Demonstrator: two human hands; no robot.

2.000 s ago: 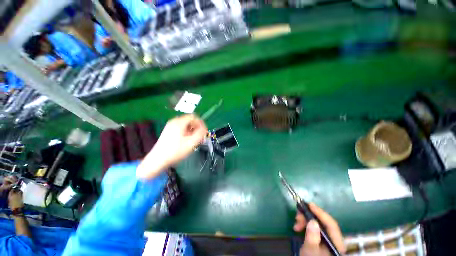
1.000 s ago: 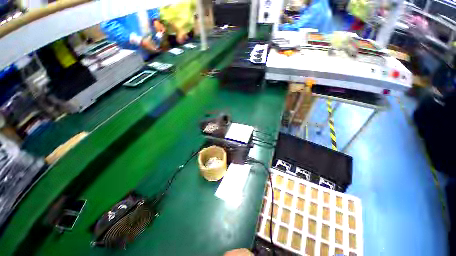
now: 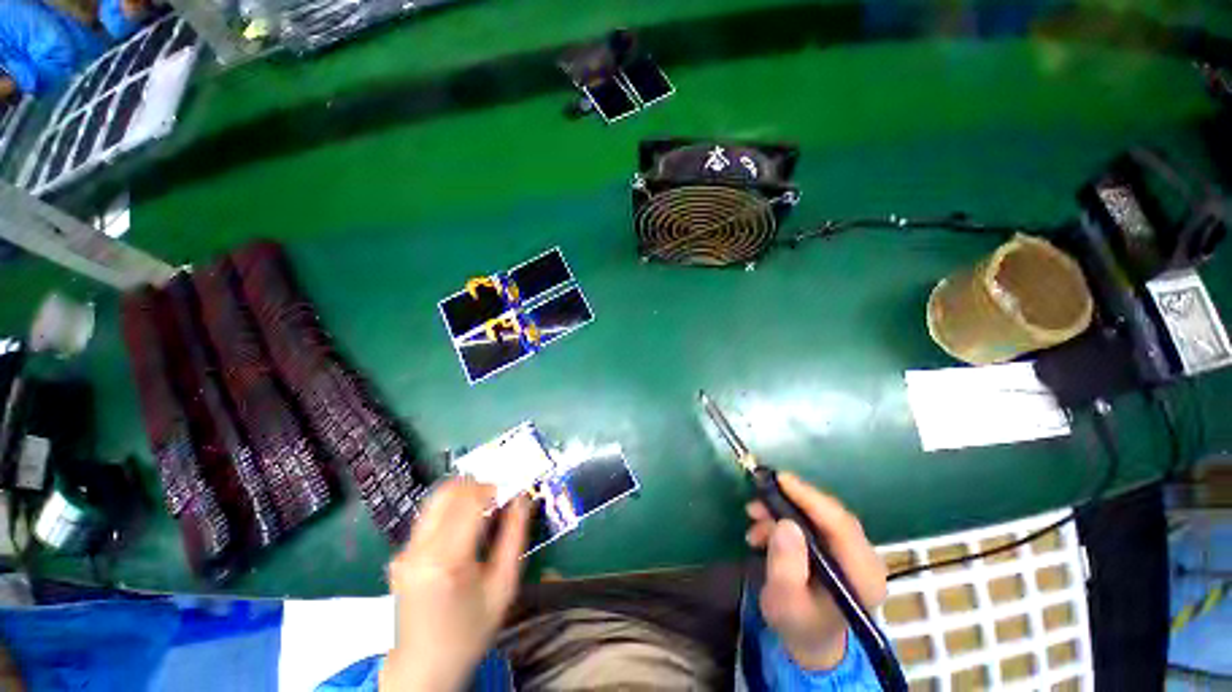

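My right hand (image 3: 811,575) holds a black soldering iron (image 3: 797,521) like a pen, its metal tip pointing up and left above the green bench mat. My left hand (image 3: 459,568) is at a near group of display modules (image 3: 595,483), fingertips bent at their left side; whether it pinches anything is hidden. One module there shows white glare. A second group of black modules (image 3: 551,275) with orange and blue flex circuits lies just beyond. Long dark red-black bundled rows (image 3: 230,406) lie left of my left hand.
A fan (image 3: 709,223) with a round guard stands at centre back, its cable running right. More modules (image 3: 628,89) lie behind it. A brown tub (image 3: 966,311), white paper (image 3: 986,406) and black unit (image 3: 1135,230) are at right. A slotted tray (image 3: 1007,608) sits below the bench edge.
The view has swung back from the right side to the bench in front. Both hands show now, with the left lower and nearer than two seconds ago. The iron remains in my right hand.
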